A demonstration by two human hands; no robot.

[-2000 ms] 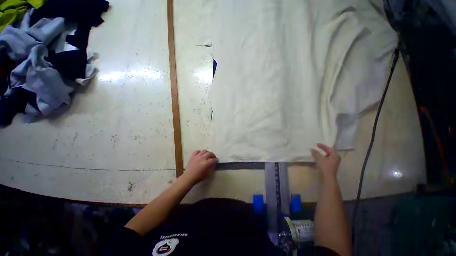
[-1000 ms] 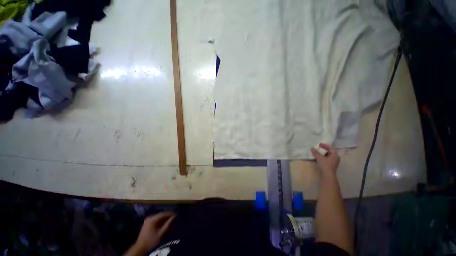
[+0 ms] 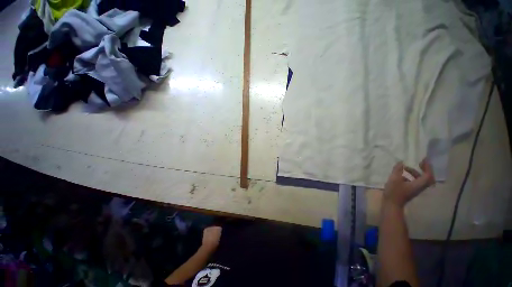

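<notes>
The cream fabric (image 3: 348, 106) lies over the right part of the table, with folds at its right side. A dark strip (image 3: 309, 182) shows along its near edge. The silver guide rail (image 3: 349, 224) comes out from under the cloth toward me. My right hand (image 3: 411, 182) is at the cloth's near right corner, thumb and fingers apart; whether it pinches any cloth is unclear. My left hand (image 3: 211, 237) is off the table beside my body, small and blurred, its fingers not distinct. The cutter (image 3: 362, 266) is partly hidden by my right forearm.
A brown wooden strip (image 3: 245, 101) lies left of the cloth. Black, grey and neon-yellow scraps (image 3: 106, 56) are piled at the upper left. Blue end stops (image 3: 328, 230) flank the rail below the table edge. A black cord (image 3: 470, 162) runs down the right side.
The view has swung left, so things sit further right. My left hand has left the cloth's near left corner and dropped off the table. My right hand's fingers have spread.
</notes>
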